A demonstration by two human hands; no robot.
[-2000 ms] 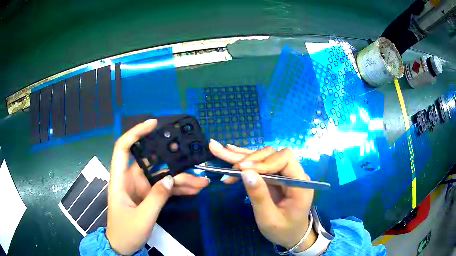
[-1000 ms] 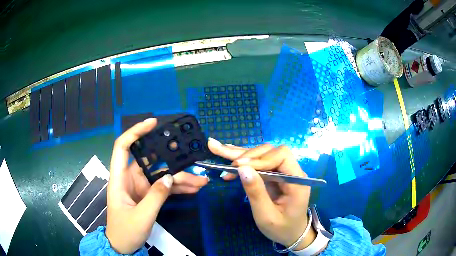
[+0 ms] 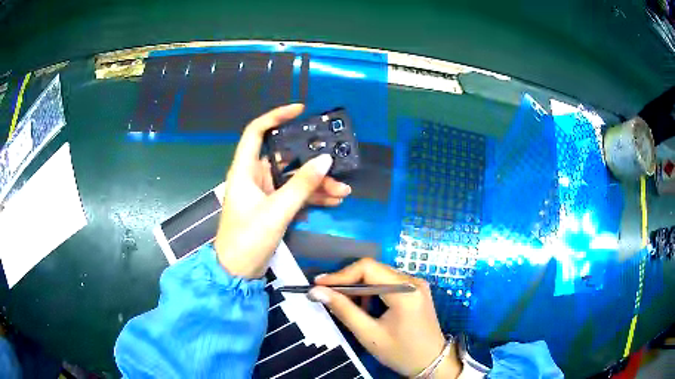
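My left hand (image 3: pixel 270 189) holds the black plastic housing (image 3: pixel 300 144) up over the blue film, with the thumb across its lower face near a round lens opening. My right hand (image 3: pixel 385 318) holds the dark-looking tweezers (image 3: pixel 363 289) nearly level. Their tip points left, at a black bar on the white-backed strip sheet (image 3: pixel 301 309). Whether the tip touches or grips a piece cannot be told. My left sleeve covers part of that sheet.
Long black strips (image 3: pixel 229 92) lie on blue film at the back left. Ring gaskets (image 3: pixel 444 178) sit in a grid at centre right. Shiny emptied liner (image 3: pixel 585 200), a round tub (image 3: pixel 629 146) and a partly cut-off bottle (image 3: pixel 666 170) are at right. White paper (image 3: pixel 41 215) lies far left.
The view has turned left. My left hand has moved the housing up and away from the tweezers. My right hand has brought the tweezers from the housing down to the white-backed strip sheet.
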